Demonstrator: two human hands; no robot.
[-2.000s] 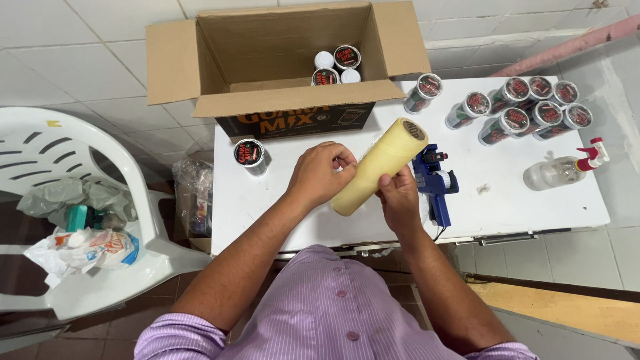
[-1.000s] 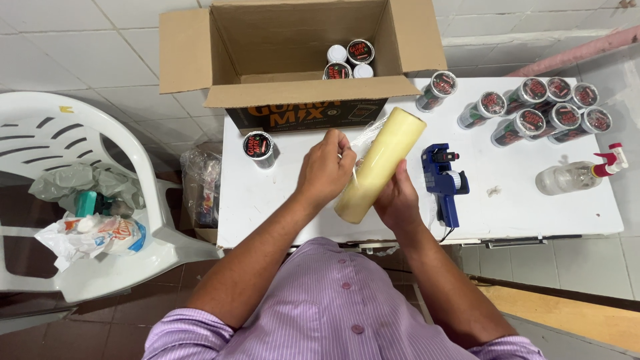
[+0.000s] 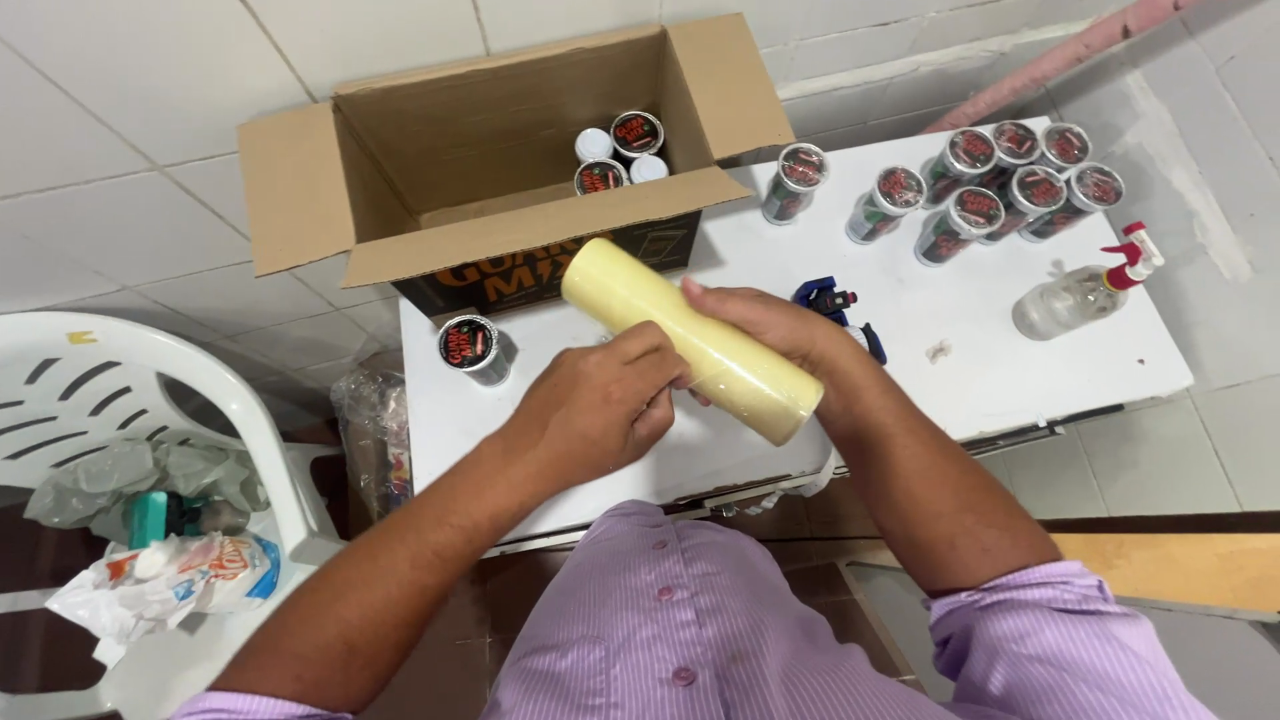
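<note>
A roll of yellowish plastic film [image 3: 700,345] is held above the white table, slanting from upper left to lower right. My right hand [image 3: 765,325] grips it from behind and the right side, fingers partly hidden under it. My left hand [image 3: 615,400] is at its near side, fingertips pinched together against the film's surface; whether a film edge is between them is hard to see. Left of the hands stands a lidded cup [image 3: 470,345] with a printed top. Behind the roll is an open cardboard box [image 3: 540,235] holding several lidded containers [image 3: 637,133].
Several wrapped cups [image 3: 958,225] stand at the table's [image 3: 1010,375] back right, near a clear spray bottle [image 3: 1070,300]. A blue tape dispenser [image 3: 825,298] lies partly behind my right hand. A white plastic chair [image 3: 250,400] with bags stands at the left.
The roll has been turned: its top leaned right before, and it now leans left. The strip of clear film that showed between my left hand and the roll no longer shows.
</note>
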